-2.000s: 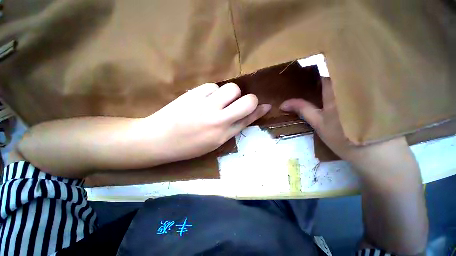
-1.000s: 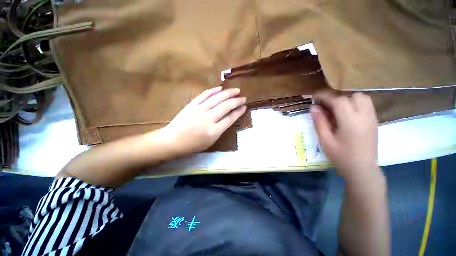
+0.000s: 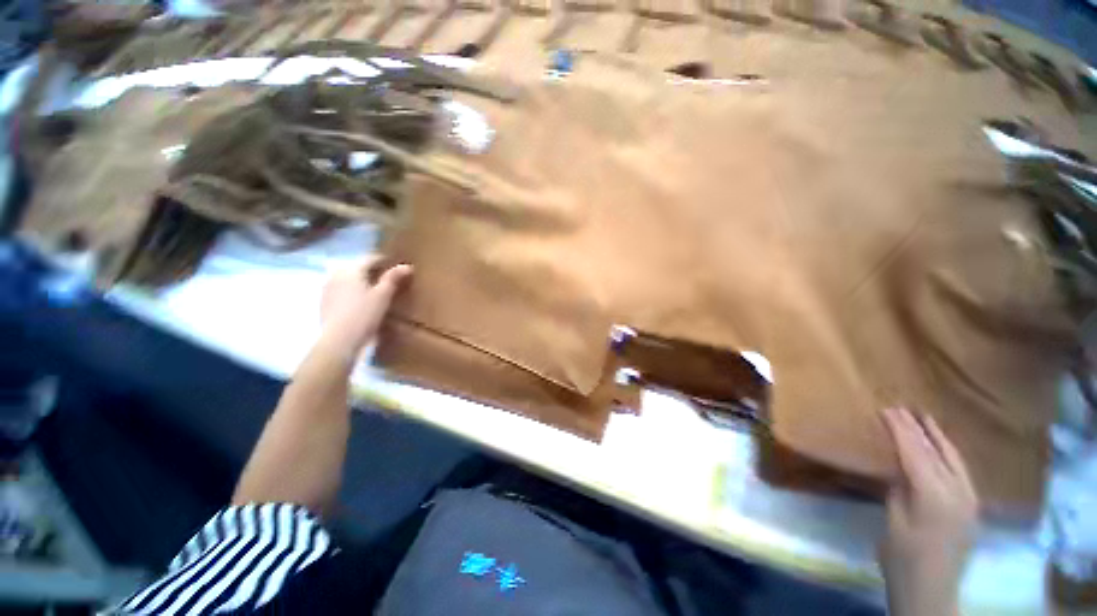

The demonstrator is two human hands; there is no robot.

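The brown bag body panel [image 3: 722,229] lies wrinkled over the table, with a stepped cut-out [image 3: 692,367] at its near edge, darker brown inside with small white bits at its corners. Lower panel layers [image 3: 493,379] show beneath the near edge. My left hand [image 3: 361,301] pinches the panel's left side edge between thumb and fingers. My right hand [image 3: 926,469] has its fingers on top of the panel near its lower right edge; its thumb is hidden, so its grip is unclear. The image is blurred.
Bunched brown straps [image 3: 301,150] lie at the left, and more straps [image 3: 1047,181] at the right. More brown pieces [image 3: 505,30] lie along the back. A yellowish tape piece [image 3: 719,484] is on the white tabletop [image 3: 674,439] near its front edge.
The view has turned and widened, showing more of the table. My left hand has moved from beside the cut-out to the panel's left edge. My right hand has moved right, onto the panel.
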